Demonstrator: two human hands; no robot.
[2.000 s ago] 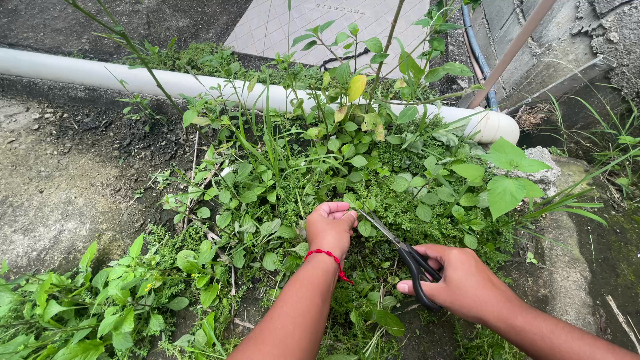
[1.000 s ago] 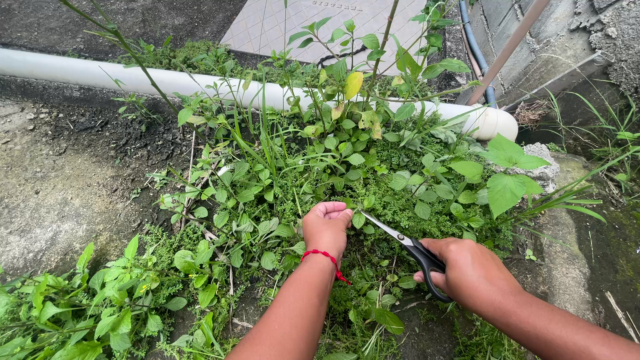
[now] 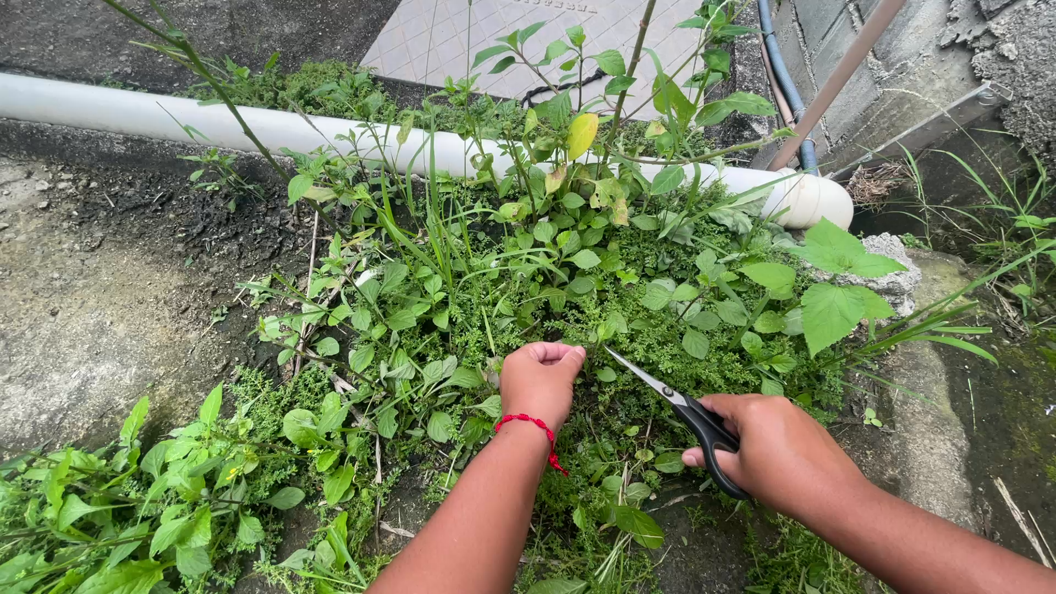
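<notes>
My left hand (image 3: 540, 379), with a red cord bracelet (image 3: 528, 422) on its wrist, reaches into the low green weeds (image 3: 495, 305). Its thumb and fingertips are pinched together; whether a stem is between them cannot be told. My right hand (image 3: 763, 445) holds black-handled scissors (image 3: 675, 398) by the finger loops. The metal blades look closed, and their tip points up and left, a little to the right of my left fingertips. Small-leaved plants lie behind and below both hands.
A white plastic pipe (image 3: 247, 124) runs across behind the weeds to a rounded end. Behind it lies a patterned slab (image 3: 495, 41). A block wall (image 3: 916, 74), a blue hose (image 3: 784, 82) and a brown pole (image 3: 841, 78) stand at right. Bare concrete (image 3: 107, 305) is at left.
The scissors have shifted slightly right, so their tip is a little farther from my left fingertips than before. My left hand has hardly moved.
</notes>
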